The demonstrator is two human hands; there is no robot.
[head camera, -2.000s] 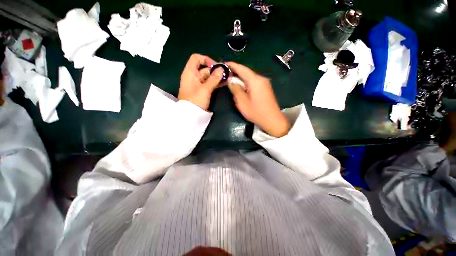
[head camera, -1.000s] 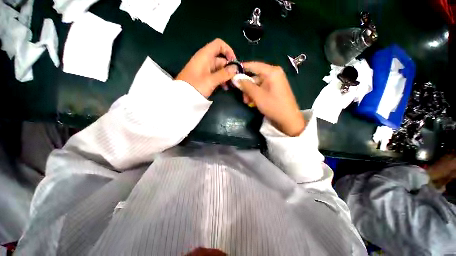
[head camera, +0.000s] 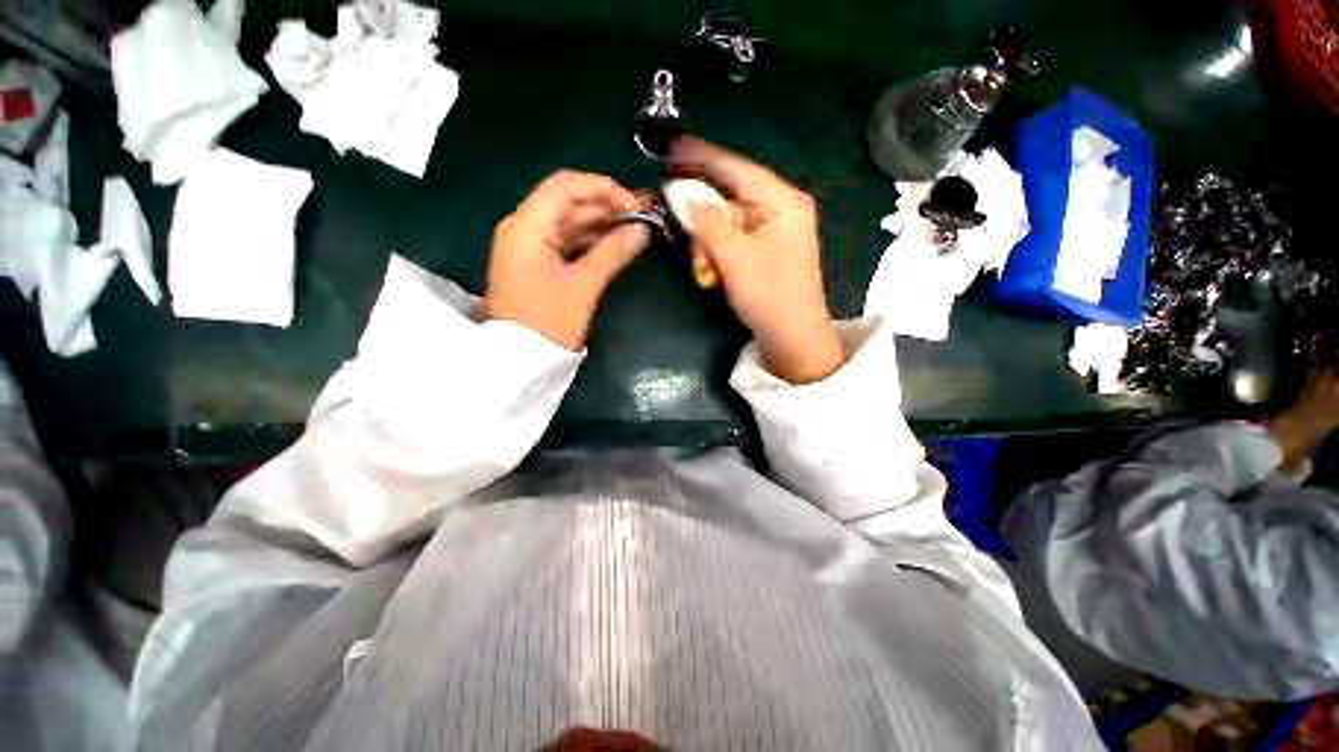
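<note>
My left hand (head camera: 558, 257) pinches a small shiny metal part (head camera: 649, 221) with a dark face between thumb and fingers, above the dark green bench. The part is seen nearly edge-on. My right hand (head camera: 764, 257), slightly blurred, pinches a folded white wipe (head camera: 696, 207) just right of the part. Whether the wipe touches the part cannot be told. A small yellowish thing shows under the right fingers. Another metal part (head camera: 659, 122) lies just beyond my hands, its round dark face partly behind my right fingertips.
White wipes (head camera: 242, 235) lie on the left. On the right stand a clear bottle (head camera: 925, 124) and a blue bin (head camera: 1076, 206) holding white strips; a dark-faced part (head camera: 953, 209) rests on a wipe. A metal heap (head camera: 1207, 272) and a neighbour's sleeve (head camera: 1175, 551) are beyond.
The part in my left hand has turned from face-up to nearly edge-on. My right hand with the wipe has shifted slightly off it. The view has also shifted.
</note>
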